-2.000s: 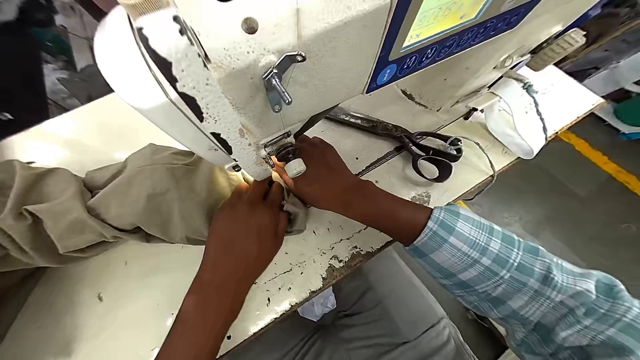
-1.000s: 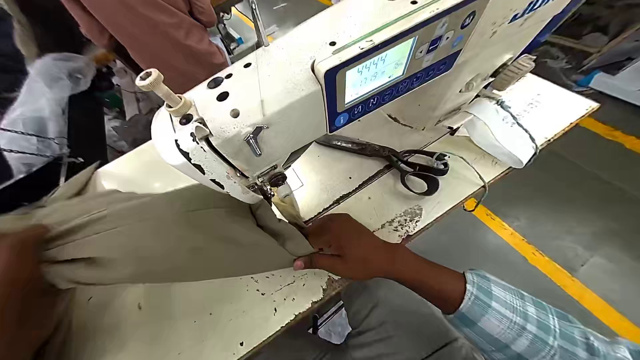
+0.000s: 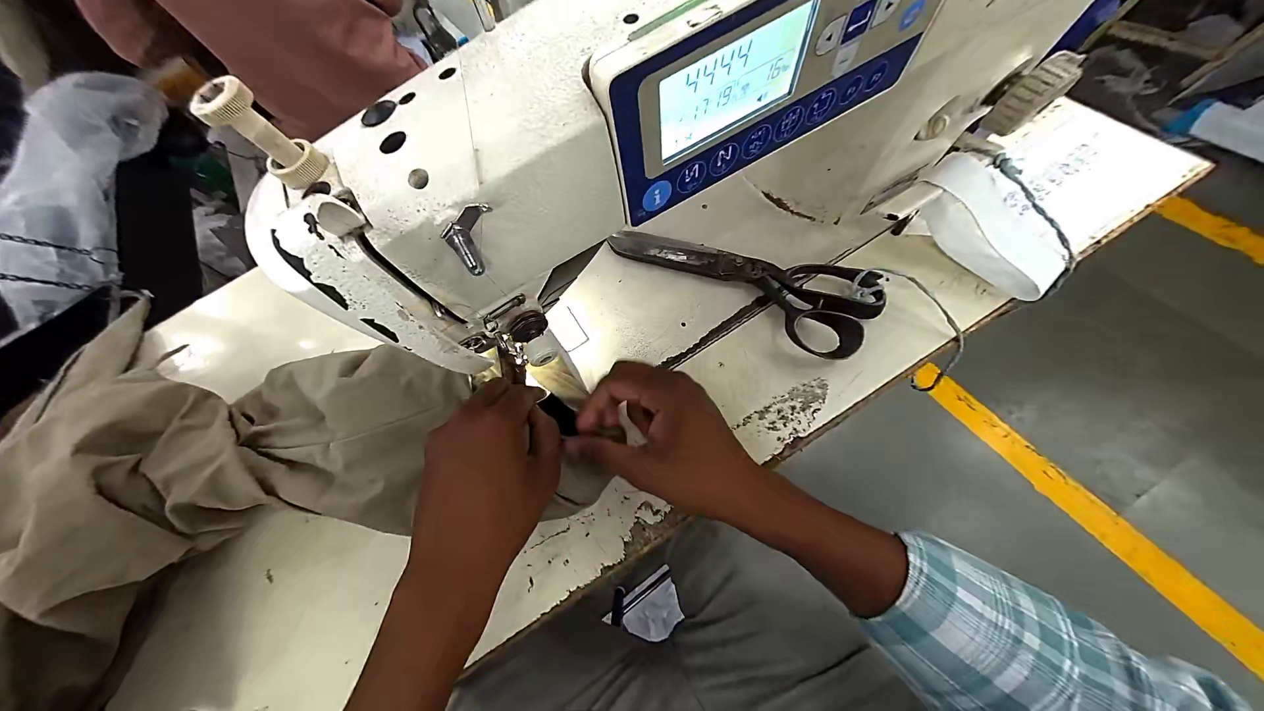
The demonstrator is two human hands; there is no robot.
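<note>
Khaki fabric (image 3: 346,434) lies bunched on the table, its right end under the needle area of a white industrial sewing machine (image 3: 533,128). My left hand (image 3: 494,464) presses and pinches the fabric just in front of the presser foot (image 3: 512,360). Right of it, my right hand (image 3: 671,434) pinches the fabric's end, with a small pale piece showing between thumb and fingers; the fingertips are slightly blurred. A dark strip shows between both hands. Black-handled fabric shears (image 3: 770,286) rest behind my right hand, closed, with a cord tied to one handle.
The machine's lit control panel (image 3: 736,89) faces me. A roll of white tape (image 3: 997,227) with a dark cord lies at the table's right end. The worn table edge (image 3: 642,538) runs before my lap. A person in a pink garment (image 3: 286,59) is behind the machine, beside clear plastic (image 3: 69,188).
My left hand has come from the far left of the fabric to the presser foot. The fabric, stretched out a second ago, is now bunched. My right hand remains at its right end.
</note>
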